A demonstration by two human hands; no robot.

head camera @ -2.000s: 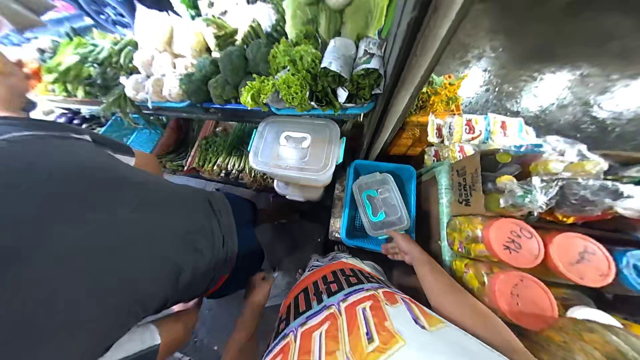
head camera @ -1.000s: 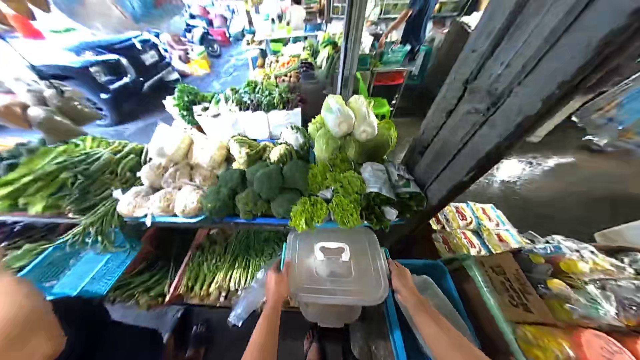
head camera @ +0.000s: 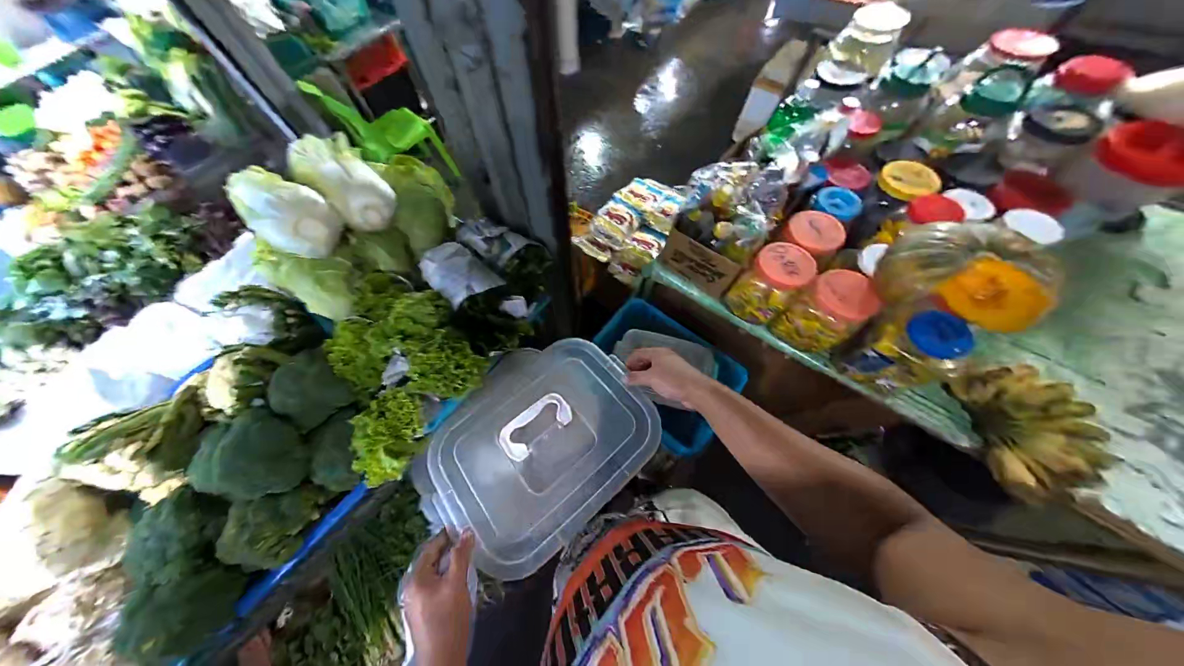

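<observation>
A clear plastic container with a white-handled lid [head camera: 546, 462] lies in front of my body, tilted in view. My left hand [head camera: 442, 587] grips its near left edge, fingertips on the rim. My right hand [head camera: 661, 370] holds its far right edge by the side latch. Just beyond, under my right hand, a smaller clear plastic container [head camera: 698, 353] sits in a blue plastic basket [head camera: 731, 372]. The undersides of both containers are hidden.
To the left are broccoli [head camera: 250, 453], leafy lettuce [head camera: 398, 342] and Chinese cabbages [head camera: 296, 208]. A grey post [head camera: 495, 120] stands ahead. At right, lidded plastic jars [head camera: 786, 268] and bananas [head camera: 1031, 430] line a green-edged counter.
Two seconds ago my right hand was at the small container in the blue basket; now both hands hold the large container. The view has swung right since one second ago.
</observation>
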